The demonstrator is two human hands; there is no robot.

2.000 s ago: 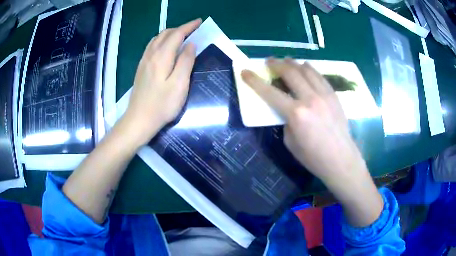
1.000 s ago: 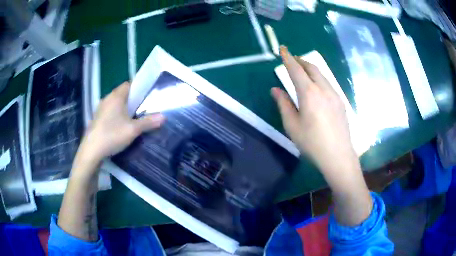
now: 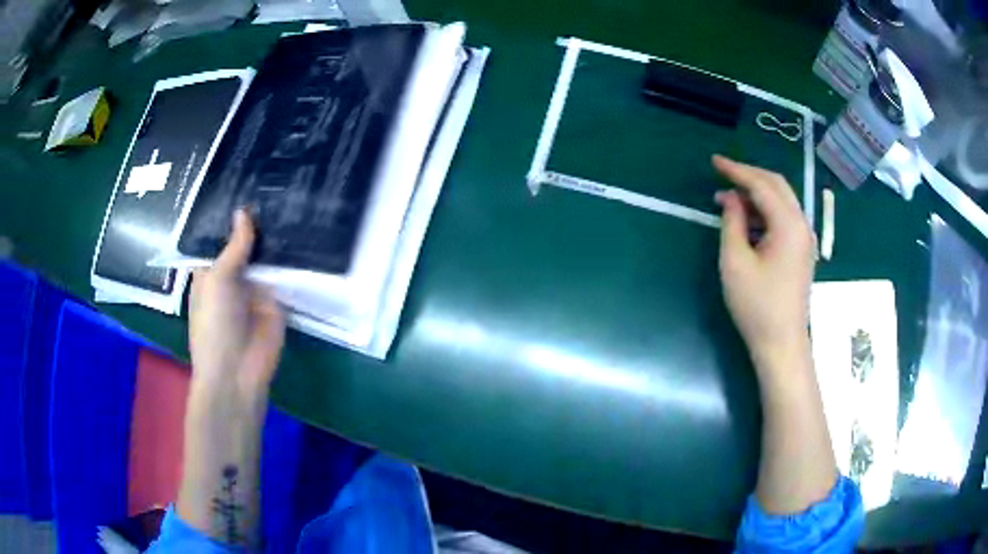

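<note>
My left hand [image 3: 236, 314] grips the near edge of a black printed sheet [image 3: 309, 146] with a white backing, thumb on top. The sheet lies over a pile of white-bordered sheets [image 3: 417, 233] at the left. My right hand [image 3: 764, 243] is empty, fingers apart and slightly curled, over the right side of the white tape frame [image 3: 639, 203]. A white card [image 3: 834, 357] with dark patches lies beside my right forearm, partly hidden by it.
Another black sheet [image 3: 163, 227] lies far left, near a yellow-and-black box [image 3: 79, 119]. A black block [image 3: 691, 95] and white loop [image 3: 778, 127] lie inside the frame. Bottles [image 3: 856, 135] stand back right. A small pale stick [image 3: 828, 224] and clear sheet [image 3: 948, 357] lie right.
The black sheet has moved from in front of me to the left pile with my left hand. My right hand has come away from the white card. The view has turned left.
</note>
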